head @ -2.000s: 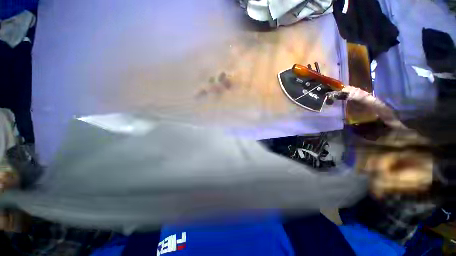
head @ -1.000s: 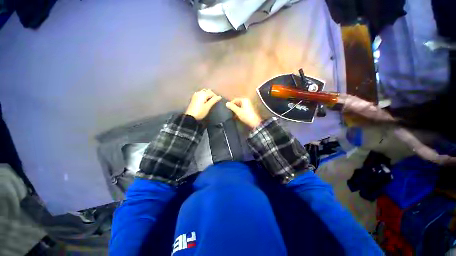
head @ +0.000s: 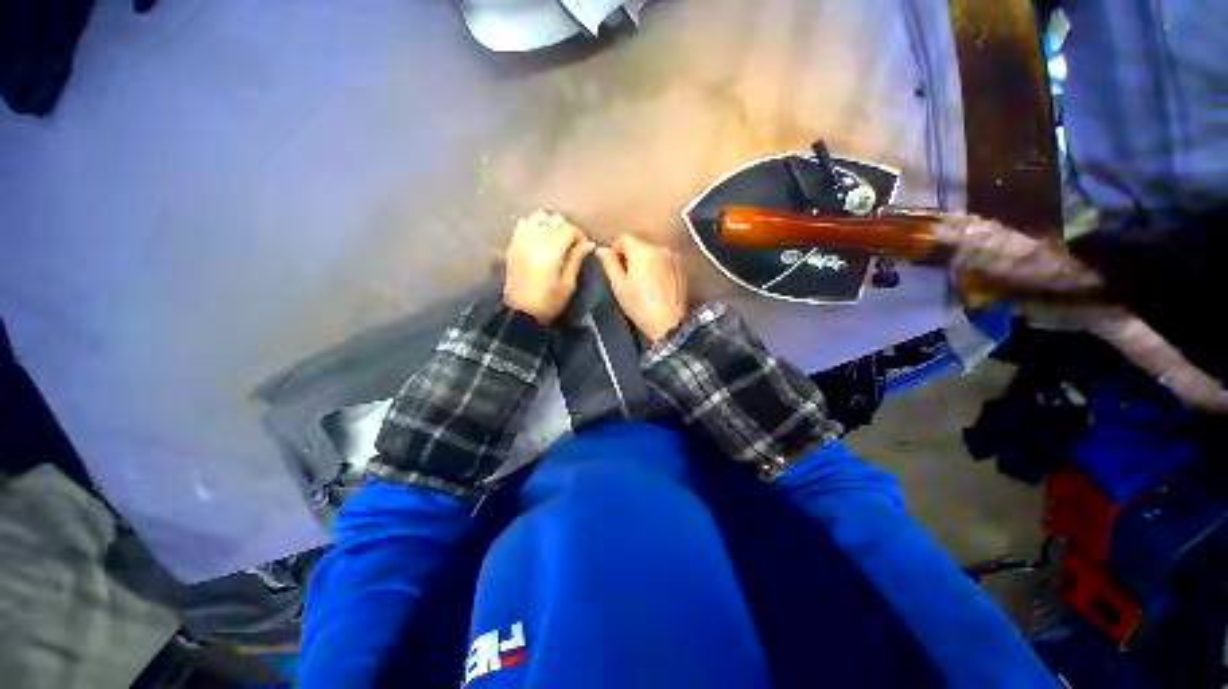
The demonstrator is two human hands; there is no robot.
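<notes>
A dark grey garment piece (head: 391,346) lies at the table's near edge, partly under my sleeves and body, with some white inner side (head: 357,428) showing. A darker strip (head: 593,364) runs up its middle between my forearms. My left hand (head: 544,267) and my right hand (head: 642,283) pinch the cloth's far edge with fingertips close together. The steam iron (head: 805,277) stands on the table to the right of my right hand, touched by neither hand. Its orange-brown handle (head: 822,232) points left.
A pale pink hose (head: 1017,256) runs from the iron to the right. A brown strip (head: 1010,135) lies along the table's right edge. A grey-white garment pile (head: 539,24) is at the far edge. A red container (head: 1088,552) is on the floor at lower right.
Two seconds ago the grey cloth was a wide blur across the front; one second ago it lay at the near edge, pinched. Since then my fingertips have come closer together.
</notes>
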